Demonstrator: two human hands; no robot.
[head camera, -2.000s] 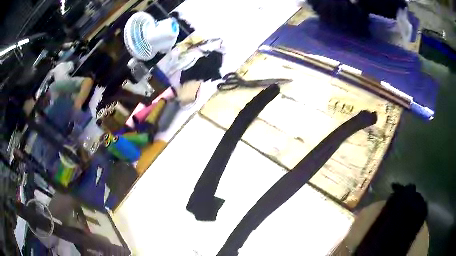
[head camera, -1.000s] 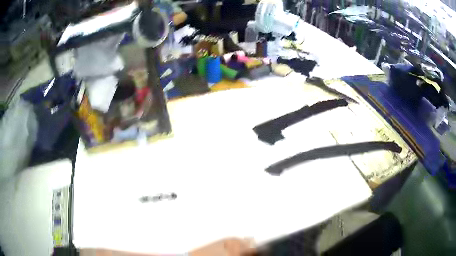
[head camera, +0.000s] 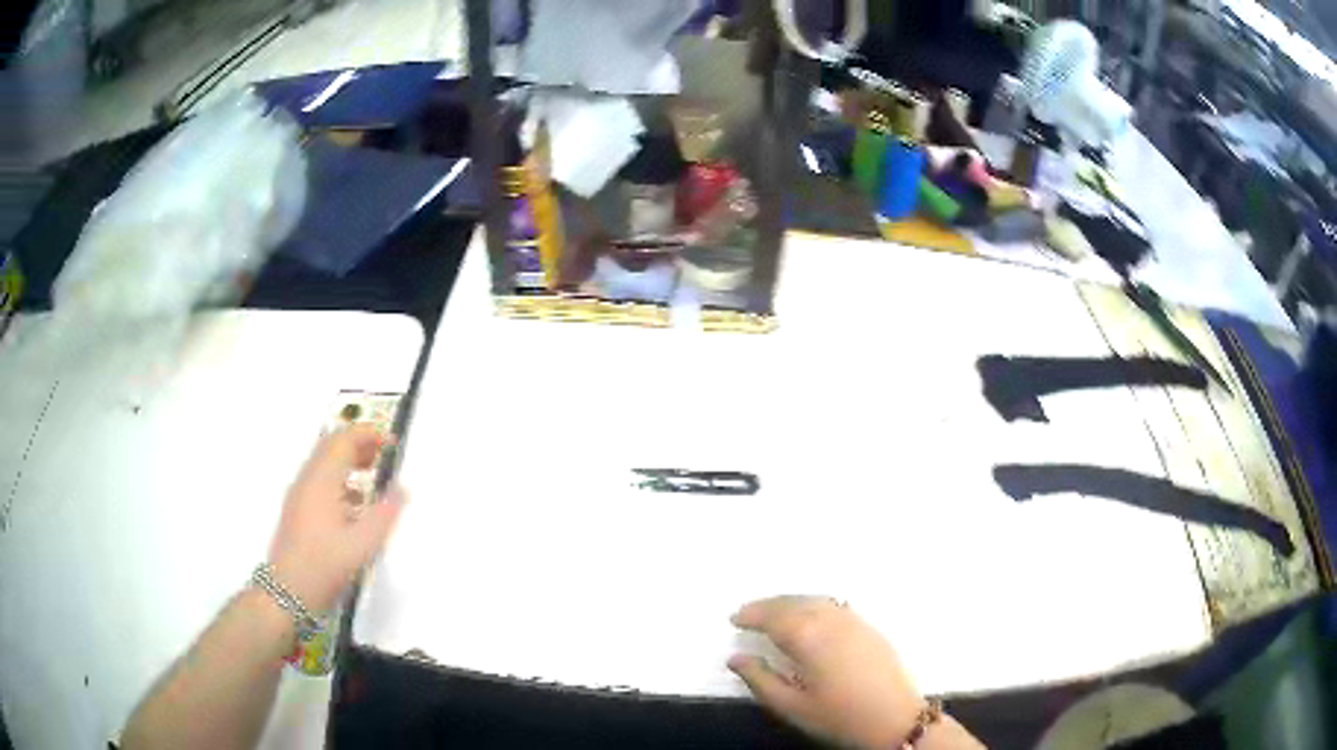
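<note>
My left hand is over the button strip at the right edge of the white machine table. Its fingers are bent over the strip and I see nothing held. My right hand is at the front edge of the white side table, thumb and fingers apart, with nothing in it. Dark thread snips lie on the side table between the hands. Two dark curved fabric strips lie at the right of this table.
A supply box with a yellow ruler-like edge stands at the back. A crumpled clear plastic bag lies at the back left. Thread cones and a white fan are at the back right. A scissors-like dark tool lies near the strips.
The view has swung left, so the fabric strips now show farther right. Both hands are now clearly in view; a second ago only blurred skin showed at the bottom edge.
</note>
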